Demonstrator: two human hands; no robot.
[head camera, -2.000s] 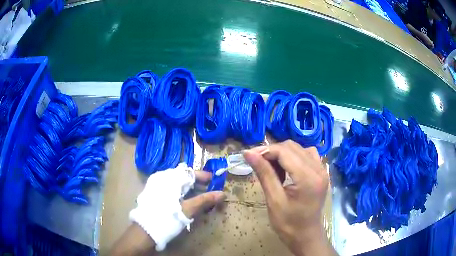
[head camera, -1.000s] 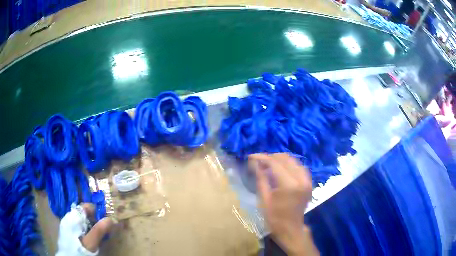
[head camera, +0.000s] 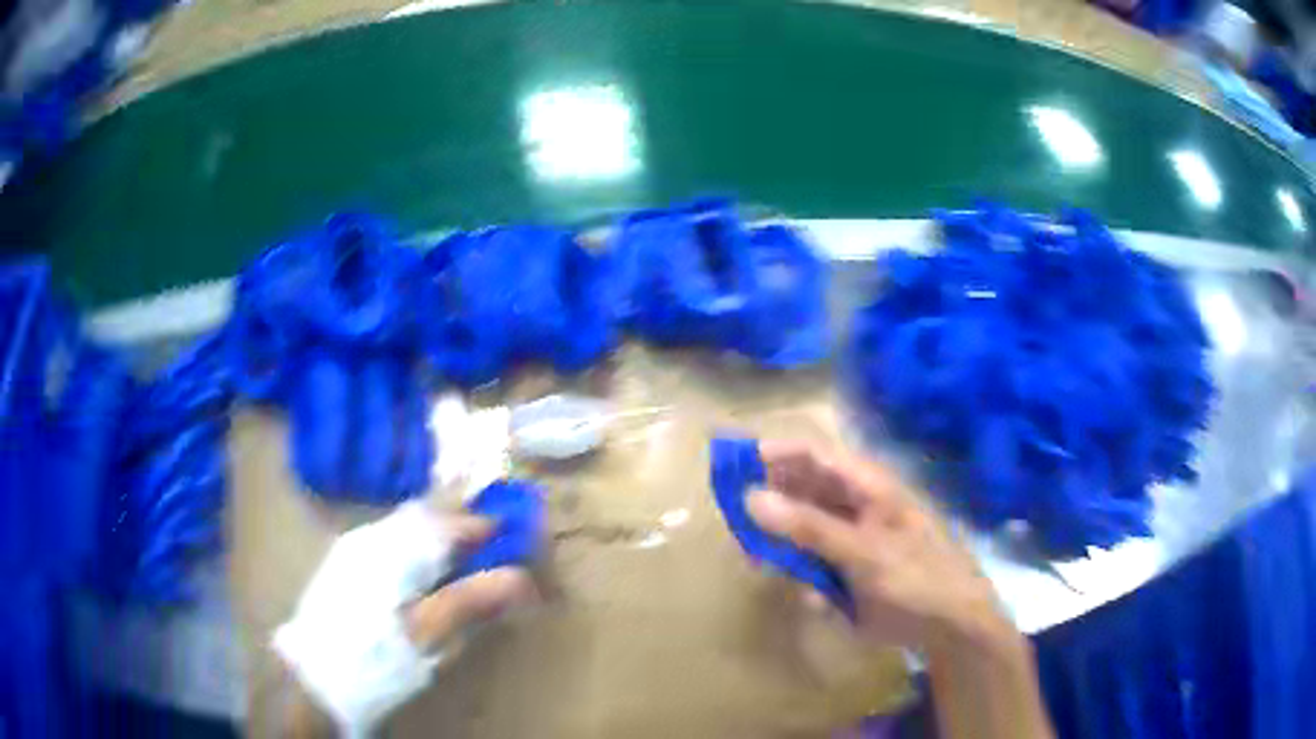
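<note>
The picture is blurred. My left hand (head camera: 419, 606), in a white glove with bare fingertips, holds a blue ring (head camera: 508, 527) at the left of the cardboard. My bare right hand (head camera: 866, 541) holds a blue strip (head camera: 751, 505) between thumb and fingers, at the right of the cardboard. The two blue parts are apart. A small white cup (head camera: 563, 427) sits between and behind the hands, with a pale stick (head camera: 642, 419) at its right side.
Bundles of blue rings (head camera: 520, 300) stand along the back of the cardboard (head camera: 650, 650). A heap of blue strips (head camera: 1032, 375) lies at right. Joined blue pieces (head camera: 181, 477) and a blue bin (head camera: 44, 505) are at left. A green conveyor (head camera: 794, 130) runs behind.
My right hand has moved from the strip heap back over the cardboard, now with a blue strip. The stick it held two seconds ago is at the cup. The camera view has swung right and back.
</note>
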